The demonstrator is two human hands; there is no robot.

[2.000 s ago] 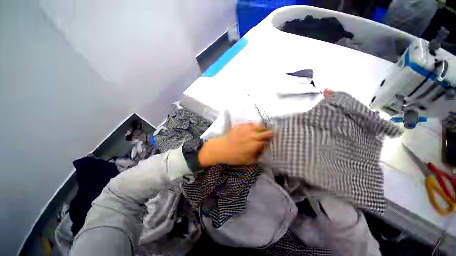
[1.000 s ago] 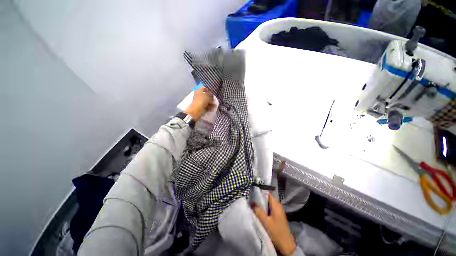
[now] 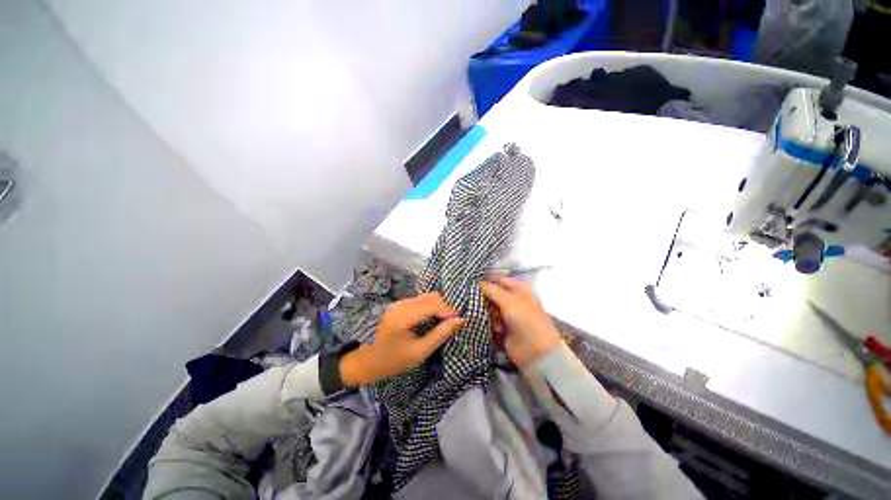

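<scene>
The small-checked garment (image 3: 479, 220) lies bunched lengthwise from the white table's left front part down over the table edge onto my lap. My left hand (image 3: 405, 335) is on its left side, thumb and fingers pinching the checked cloth. My right hand (image 3: 520, 314) grips its right side at the table edge. Light grey cloth (image 3: 469, 430) hangs below the checks on my lap. Parts of the garment under my hands are hidden.
The white sewing machine head (image 3: 796, 176) stands at the right on the table (image 3: 606, 205). Scissors (image 3: 872, 366) lie at the right edge, partly cut off. A recessed tray holds dark cloth (image 3: 625, 90) at the back. Cloth pieces (image 3: 376, 288) are heaped left below the table.
My left hand has come back from the far left toward me. My right hand has moved up from my lap onto the garment. The garment now lies narrower and further right on the table.
</scene>
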